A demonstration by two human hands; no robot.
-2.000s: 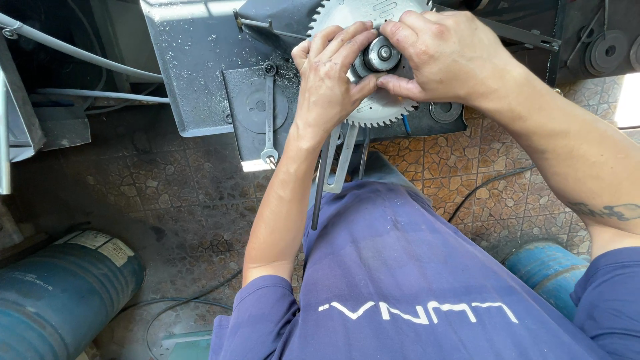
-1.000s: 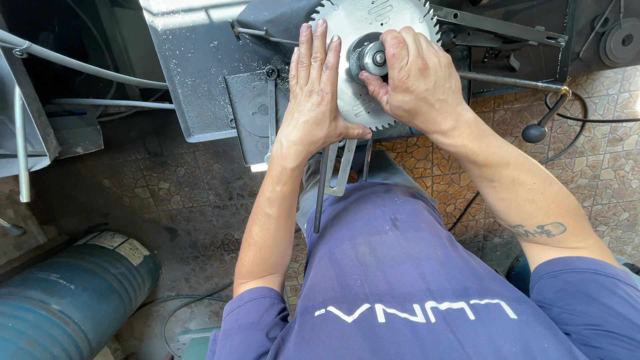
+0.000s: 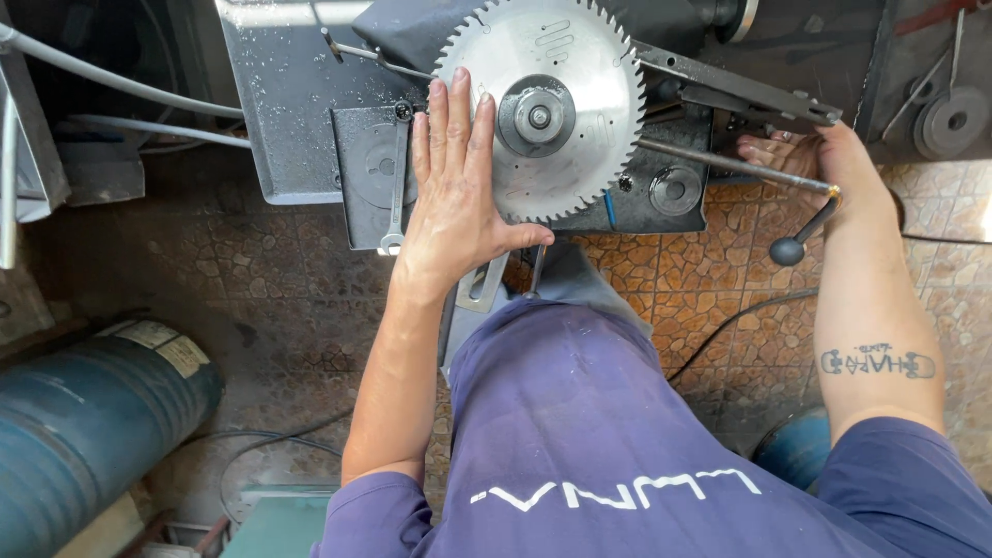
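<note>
A toothed circular saw blade (image 3: 562,182) faces up at the machine, with a round metal flange (image 3: 513,133) and a smaller hub part (image 3: 539,116) at its centre. My left hand (image 3: 457,182) lies flat against the blade's left edge, fingers spread and thumb at its lower rim, gripping nothing. My right hand (image 3: 806,159) is off the blade, at the right beneath the end of a dark metal arm (image 3: 736,85) and beside a rod with a ball-ended lever (image 3: 787,251). Its fingers are partly hidden, so I cannot tell whether it holds anything. A combination wrench (image 3: 399,174) lies left of my left hand.
Metal chips dot the grey machine panel (image 3: 287,132). A slotted metal bracket (image 3: 482,285) projects below the blade. A round flanged disc (image 3: 676,191) lies right of the blade. A blue drum (image 3: 93,418) lies at lower left, and cables (image 3: 744,314) cross the tiled floor.
My right hand has left the blade's hub and moved right, to the metal arm. My left hand, at the hub two seconds ago, is flat on the blade's left side.
</note>
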